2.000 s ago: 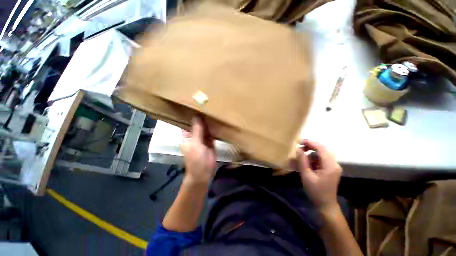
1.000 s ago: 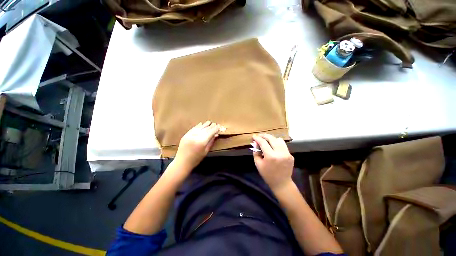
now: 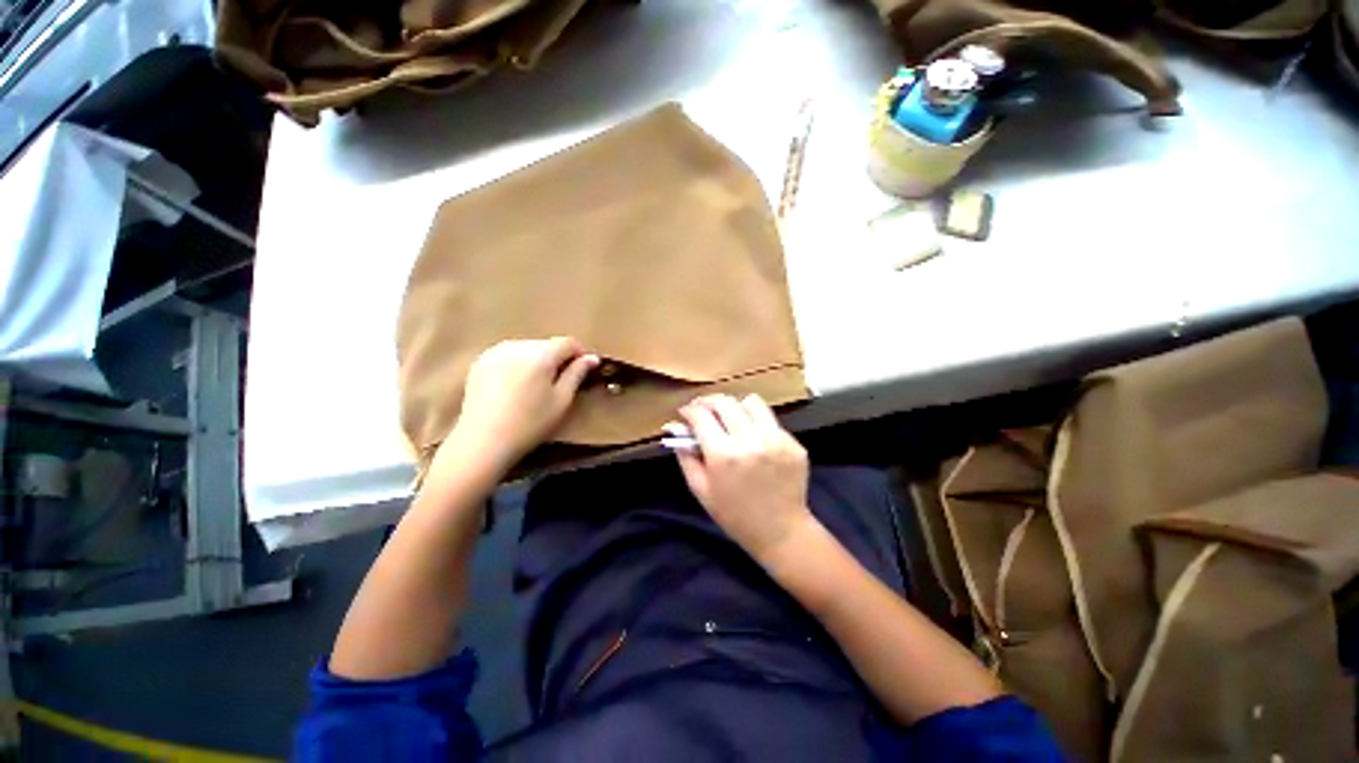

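The tan bag body lies flat on the white table, its opening edge towards me at the table's front edge. My left hand grips the upper edge of the opening and holds it a little apart from the lower layer. Two small gold dots show in the gap beside my fingertips. My right hand is at the lower edge of the opening, right of my left hand. It holds a small pale and silver tool, probably the thread snips, mostly hidden in the palm.
A yellowish cup with blue and silver bottles stands at the right, with two small blocks and a slim pen-like stick near it. Brown bags lie at the back. More bags are at my right, below the table edge.
The bag came down flat onto the table. Since then, my left hand has parted the opening, exposing the gold dots, and my right hand has moved along the lower edge. The view has shifted.
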